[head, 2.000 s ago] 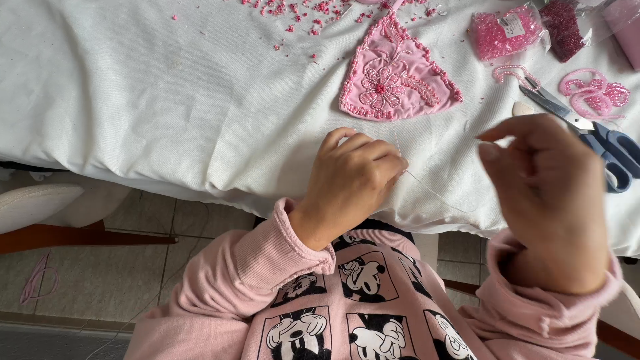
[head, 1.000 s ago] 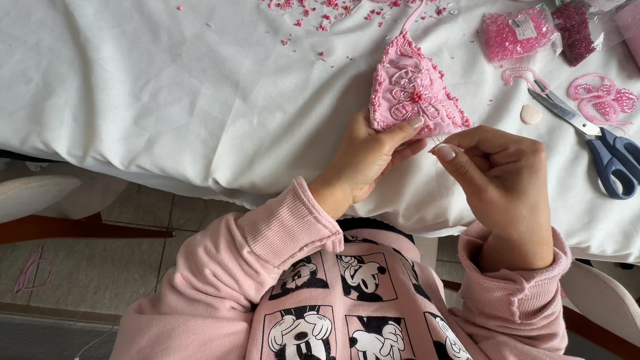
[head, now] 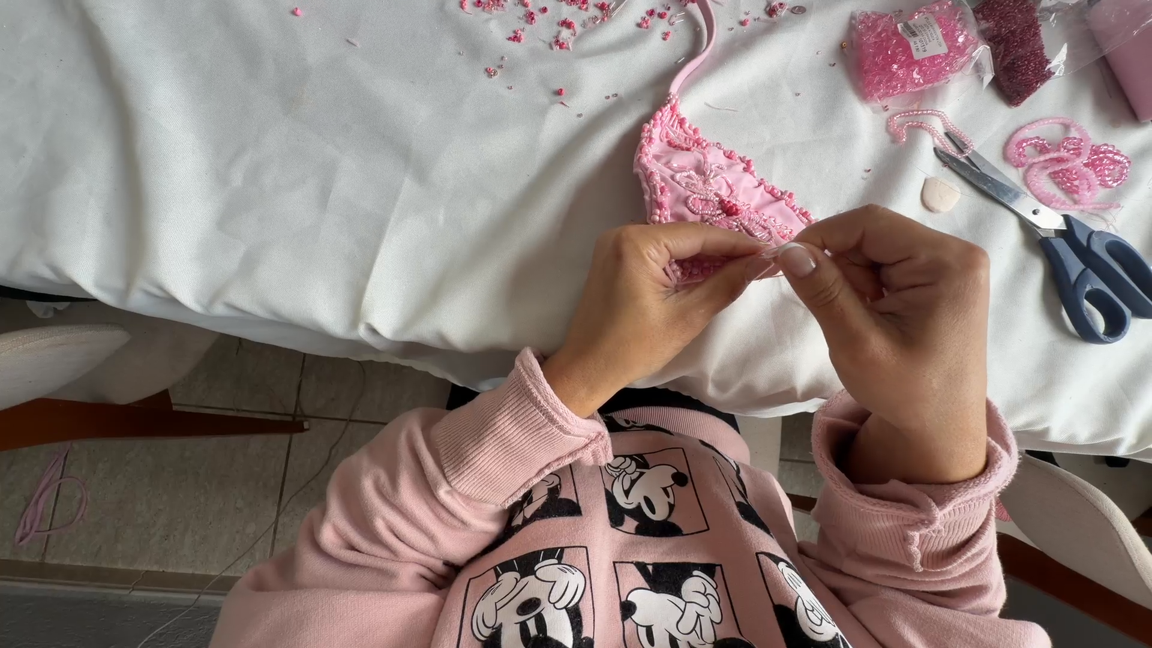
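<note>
A pink beaded triangular fabric piece [head: 711,184], its border lined with beads and a beaded flower in its middle, lies on the white cloth with a strap running up from it. My left hand [head: 652,301] covers its lower corner, thumb and forefinger pinched together at its near edge. The fingertips of my right hand [head: 886,315] meet those of the left, thumb and forefinger pinched. Something thin and fine, perhaps thread or a needle, is between the fingertips; it is too small to tell which.
Blue-handled scissors [head: 1044,216] lie at the right beside beaded pink appliques [head: 1066,166] and a pale flat piece [head: 940,193]. Behind them are bags of pink beads [head: 913,54] and darker beads [head: 1017,45]. Loose beads [head: 562,31] are scattered on the white tablecloth [head: 270,180].
Two seconds ago my hands were apart, with the fabric piece lying beyond them. My left hand then took hold of its lower edge, and now both hands' fingertips have come together there.
</note>
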